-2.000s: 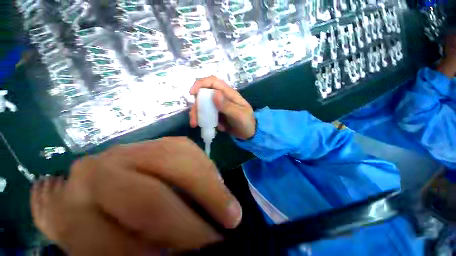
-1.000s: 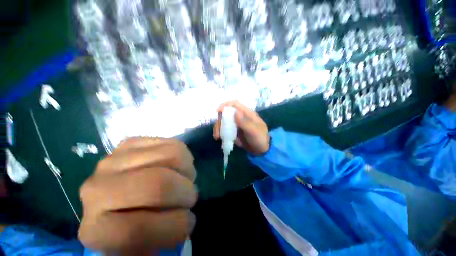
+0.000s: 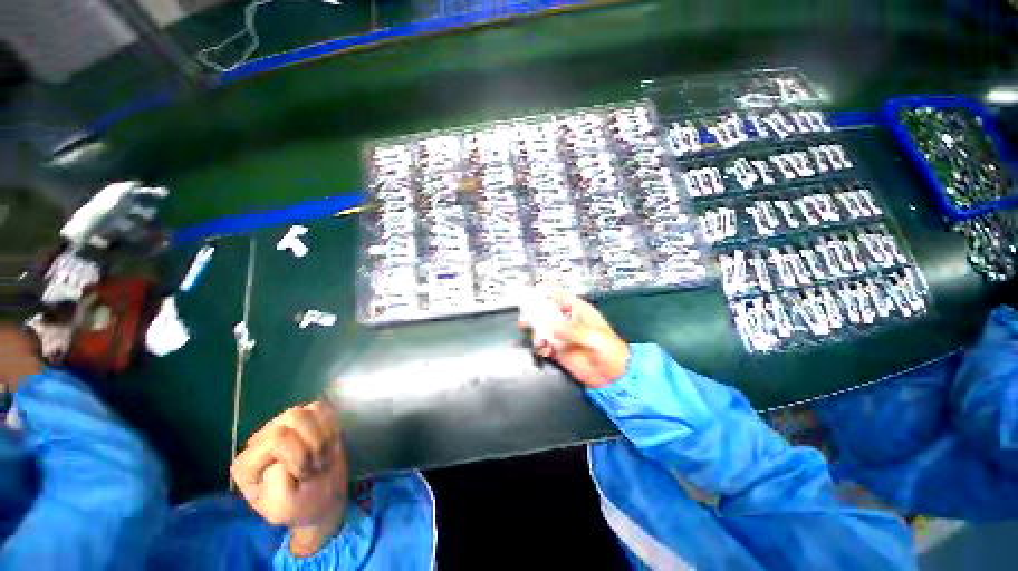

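Observation:
My right hand [image 3: 586,344] is just in front of the near edge of the large clear blister tray [image 3: 374,268]. Its fingers are closed around the white glue bottle [image 3: 545,317], which is blurred and mostly hidden; its needle tip cannot be made out. My left hand [image 3: 293,466] is curled like a fist over the bench's near edge, lower left. Whether it holds something cannot be seen. The large tray's pockets are full of small boards.
A second tray of boards [image 3: 731,288] lies on the right. A blue basket of small parts [image 3: 958,156] stands far right. Small white pieces [image 3: 294,240] and a thin cord [image 3: 248,284] lie left on the green mat. Blue-sleeved people [image 3: 84,468] sit on both sides.
The view has drawn back and shows more bench. My left hand has moved from close to the camera down to the bench edge. The bottle no longer points clearly downward in view.

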